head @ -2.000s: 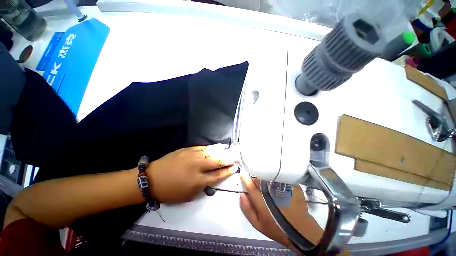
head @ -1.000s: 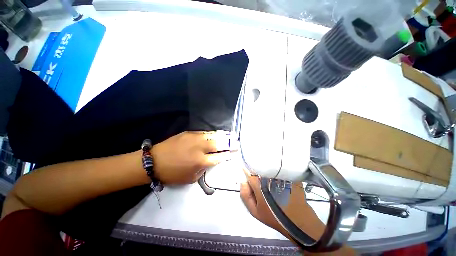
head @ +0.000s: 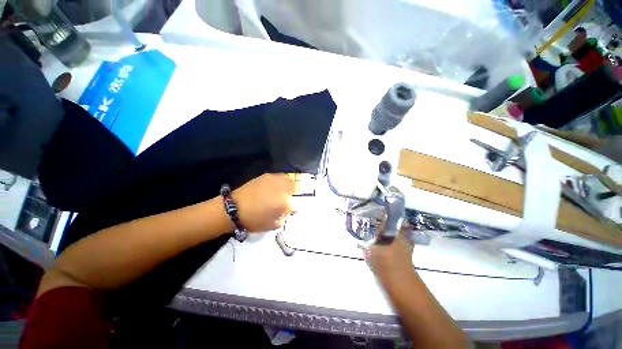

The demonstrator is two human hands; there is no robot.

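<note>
Black fabric pieces (head: 204, 150) lie flat on the table left of the sewing machine head (head: 348, 160), with their right edge against its left end. My left hand (head: 262, 203), with a beaded bracelet at the wrist, rests on the fabric's near edge beside the needle area. Its fingertips are bright and washed out, so its grip is unclear. My right hand (head: 390, 251) is at the front of the head, partly hidden behind the chrome lever guard (head: 392, 217); its fingers cannot be made out.
A blue card (head: 140, 102) lies at the back left near a glass jar (head: 65, 41). A grey ribbed cylinder (head: 393, 109) stands on the head, with cardboard strips (head: 457, 180) beside it. Thread cones (head: 580, 95) are beyond. A measuring strip (head: 286, 313) runs along the front edge.
The view has pulled back and shows more of the machine's right side. My right hand has shifted from under the head to the chrome guard. My left hand stays on the fabric.
</note>
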